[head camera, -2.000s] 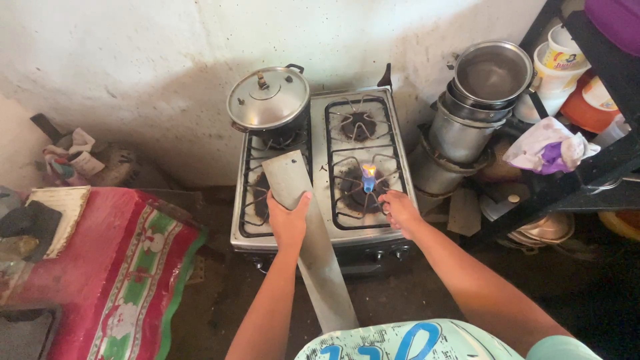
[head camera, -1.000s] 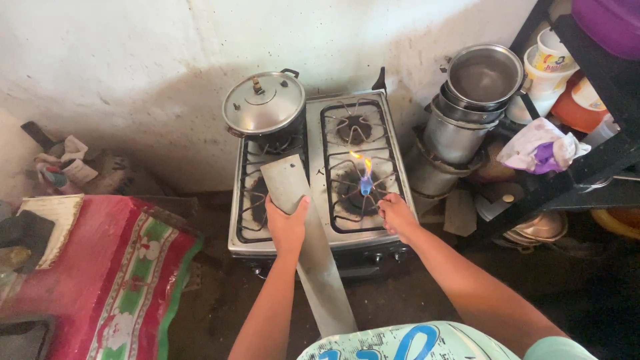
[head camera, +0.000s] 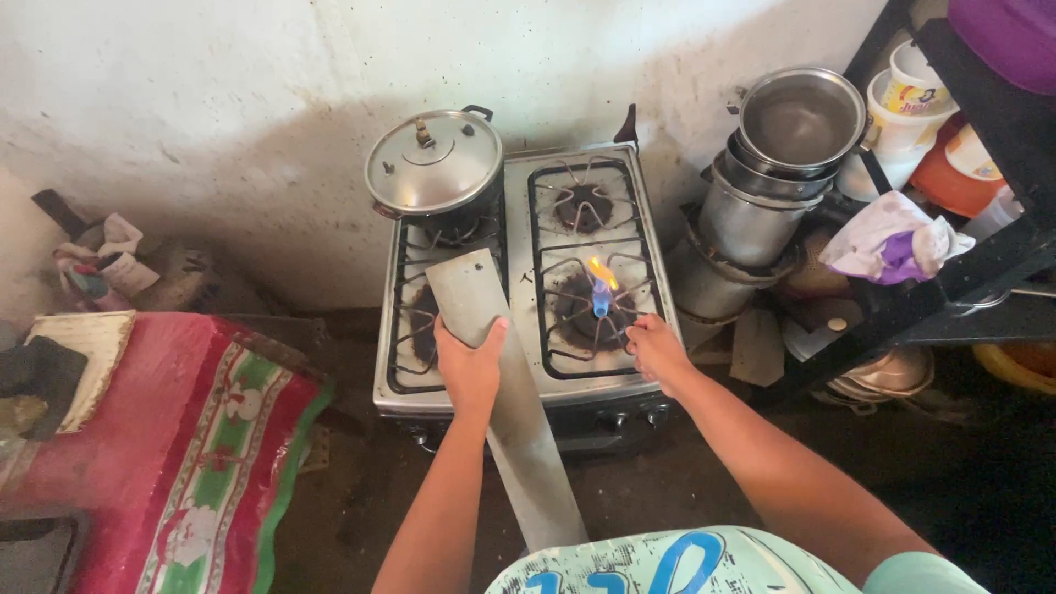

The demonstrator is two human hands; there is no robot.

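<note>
My left hand (head camera: 472, 363) grips a long flat grey metal strip (head camera: 528, 445), which slants from over the stove's left side down toward my shirt. At the front right burner (head camera: 569, 309) of the gas stove (head camera: 518, 305), my right hand (head camera: 654, 351) is closed at the edge of the grate, with its fingers around something thin that I cannot make out. A blue and yellow flame (head camera: 603, 285) rises over that burner. A lidded metal pot (head camera: 435, 165) stands on the back left burner, and the back right burner (head camera: 582, 206) carries nothing.
Stacked metal pots (head camera: 763, 198) stand right of the stove, beside a black shelf (head camera: 916, 289) with plastic tubs (head camera: 899, 124) and a stained cloth (head camera: 895, 239). On the left is a table with a red and green cloth (head camera: 124, 388). A stained wall (head camera: 272, 99) rises behind the stove.
The flame has changed shape, with its yellow tip leaning differently. Both hands and the metal strip have stayed in nearly the same places.
</note>
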